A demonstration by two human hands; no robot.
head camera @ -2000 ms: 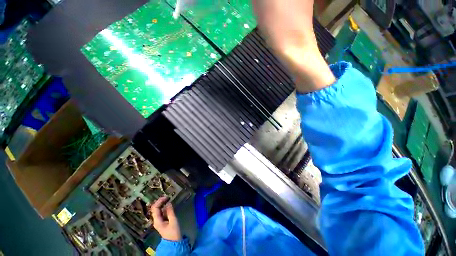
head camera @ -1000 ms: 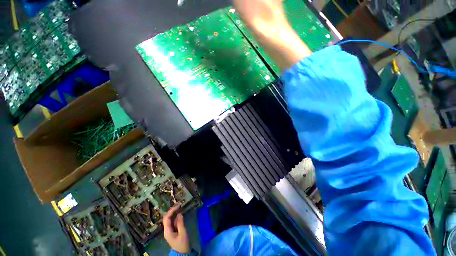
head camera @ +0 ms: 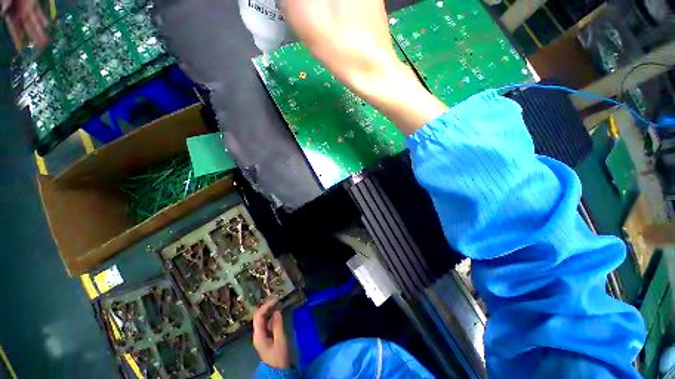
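Observation:
My right hand (head camera: 344,37) is at the top, partly cut off by the frame edge, around a white bottle (head camera: 263,22) with black print. The bottle is over the corner where a green board panel (head camera: 333,118) meets a flat dark grey sheet (head camera: 222,74). A second green panel (head camera: 459,48) lies beside it on the right. My forearm covers part of both panels. Below them is a ribbed black tray (head camera: 392,229). My left hand (head camera: 271,333) is low, holding nothing visible, with its fingers near the edge of an empty soldering pallet (head camera: 233,277).
Another pallet (head camera: 152,326) lies lower left. An open cardboard box (head camera: 74,229) holds thin green strips. Populated boards (head camera: 92,66) lie upper left, with another person's hand (head camera: 28,26) near them. A metal rail (head camera: 451,318) runs lower right. A blue cord (head camera: 570,90) trails from my right cuff.
My right hand has moved left across the panels, and the bottle shows more fully. The view has shifted, so the box and pallets appear further right. Another person's hand has appeared upper left.

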